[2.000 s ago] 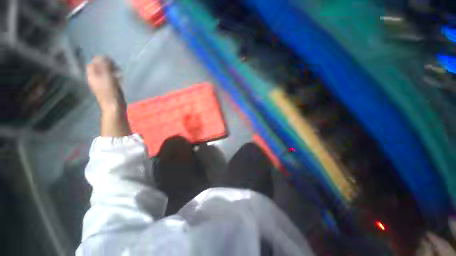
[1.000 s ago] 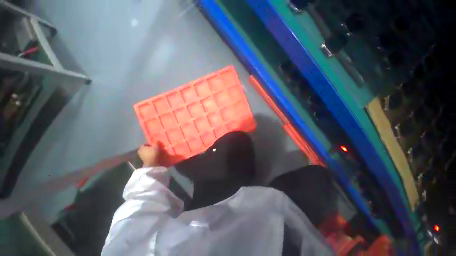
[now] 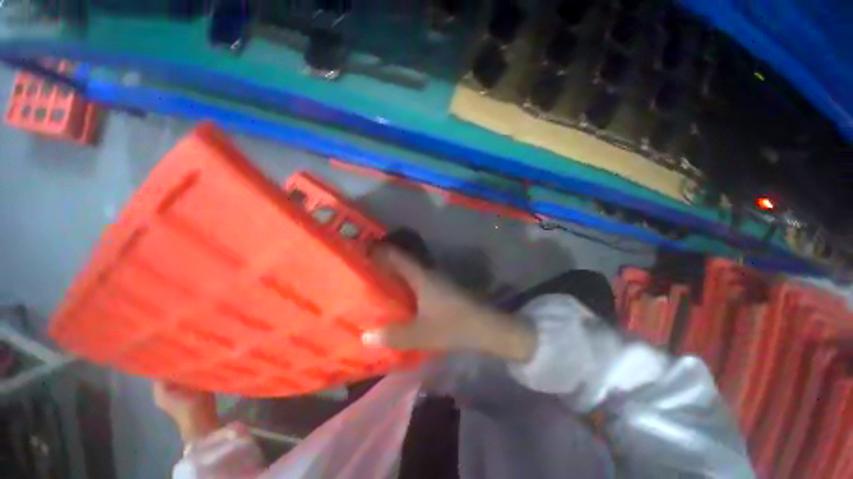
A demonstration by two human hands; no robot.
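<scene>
A large orange-red compartment tray [image 3: 224, 281] is held up tilted in front of me, its pocket pattern showing. My left hand [image 3: 187, 412] is at its lower left edge, mostly hidden behind the tray and blurred. My right hand [image 3: 440, 313] grips its right end, the thumb on the near face. Another orange tray [image 3: 327, 210] with dark squares in its pockets shows partly behind it. Whether the held tray is one layer or more, I cannot tell.
Blue rack rails [image 3: 281, 140] cross above the tray. Dark watch bodies [image 3: 491, 61] stand in rows on a yellow-tan strip [image 3: 580, 150] on the green mat. Orange trays [image 3: 776, 346] stand on edge at the right. Another orange tray [image 3: 47, 108] lies on the floor at the far left.
The view has turned, and the rack now runs across the top. The empty-looking tray at my knees is no longer seen lying flat; a tray is raised and tilted. My right hand has come into view on it.
</scene>
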